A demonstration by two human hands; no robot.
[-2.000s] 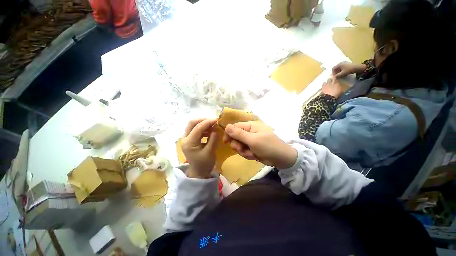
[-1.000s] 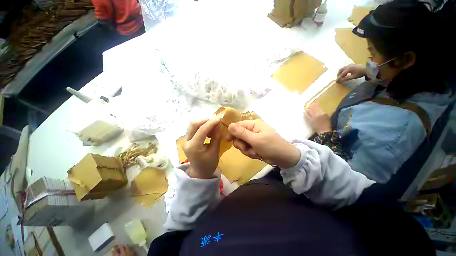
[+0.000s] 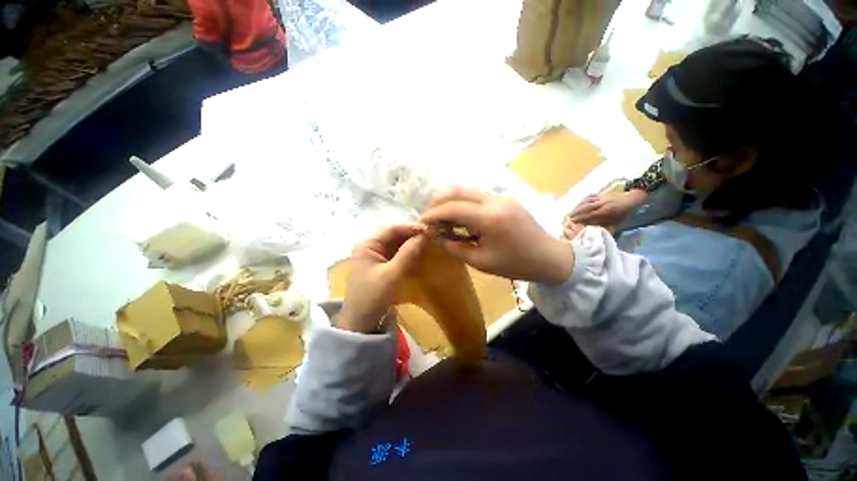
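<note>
A brown card (image 3: 446, 291) hangs bent from my two hands, its lower end at my dark apron. My left hand (image 3: 381, 272) pinches the card's upper edge. My right hand (image 3: 498, 233) is beside it, touching or nearly touching at the fingertips, with a small dark and gold-coloured bit showing between its fingers. What that bit is cannot be told. More brown card (image 3: 496, 299) lies on the table behind the held one. A bit of red material (image 3: 403, 353) shows beside my left sleeve.
A brown carton (image 3: 171, 326), a tan cord bundle (image 3: 252, 287) and a stack of pale cards (image 3: 80, 362) are at left. A pale bottle (image 3: 235, 438) lies lower left. Whitish bagged material (image 3: 390, 178) lies beyond my hands. A masked person (image 3: 742, 197) sits at right.
The card has swung from above the table to hang down toward my apron. My right hand has moved up and turned over. The view has shifted; the person at right has leaned forward.
</note>
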